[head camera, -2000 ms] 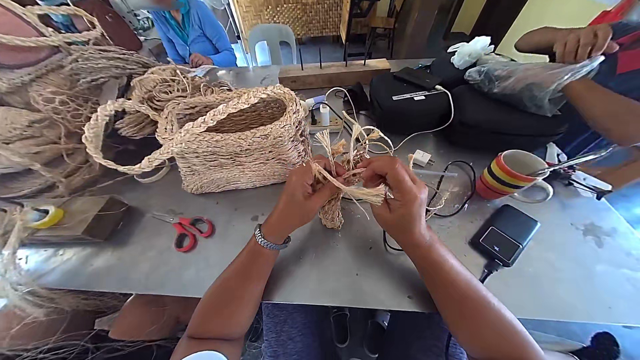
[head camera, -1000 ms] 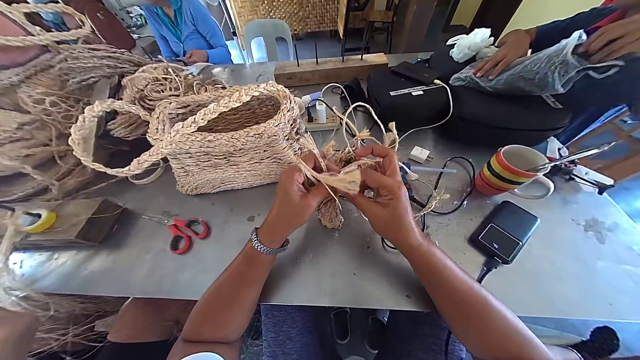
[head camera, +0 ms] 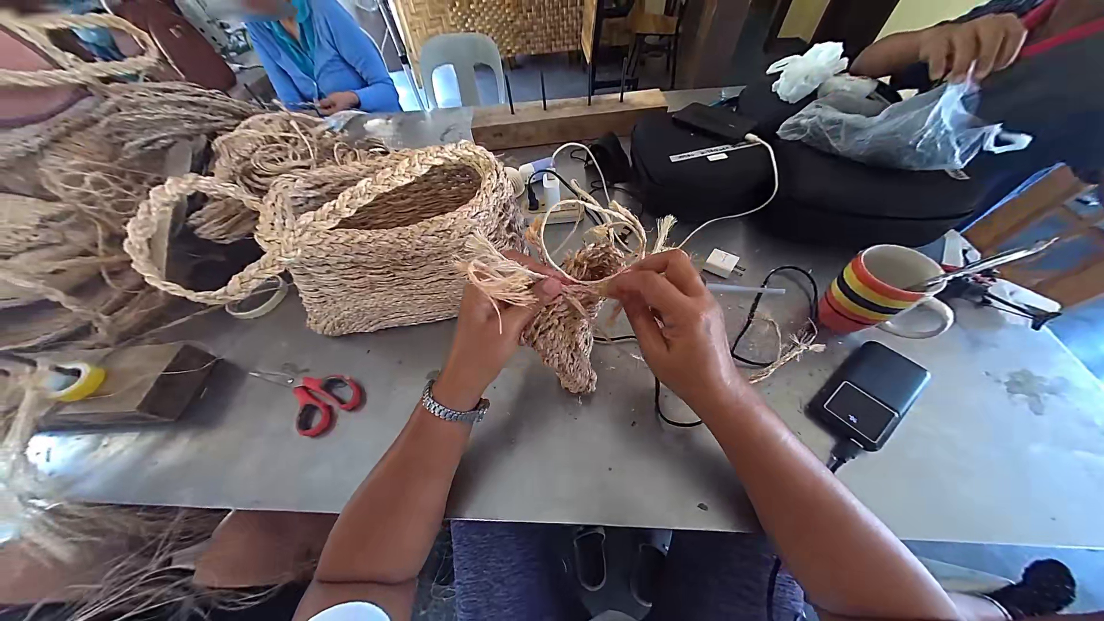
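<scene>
My left hand point(head camera: 509, 315) pinches a frayed bundle of natural fibre strands point(head camera: 502, 280). My right hand point(head camera: 671, 315) pinches the strands a short way to the right, and a twisted stretch runs between both hands. Just behind and below them hangs or rests a small woven fibre piece point(head camera: 562, 345), its lower end on the metal table; loose strand ends stick up from its top. A larger woven fibre basket bag point(head camera: 388, 276) with braided handles stands to the left of my hands. Red-handled scissors point(head camera: 319, 401) lie at the left, apart from my left hand.
Coils of fibre rope point(head camera: 267, 159) pile up at left, near a wooden block with yellow tape point(head camera: 82, 382). A striped mug point(head camera: 871, 289), a power bank point(head camera: 871, 395), a white charger plug point(head camera: 721, 262) and cables lie right. Black cases point(head camera: 862, 203) stand behind; a co-worker's hand point(head camera: 975, 47) holds a plastic bag point(head camera: 906, 129).
My hands have moved apart, with the strands now stretched between them. At the upper right, the co-worker's hand has lifted part of the plastic bag.
</scene>
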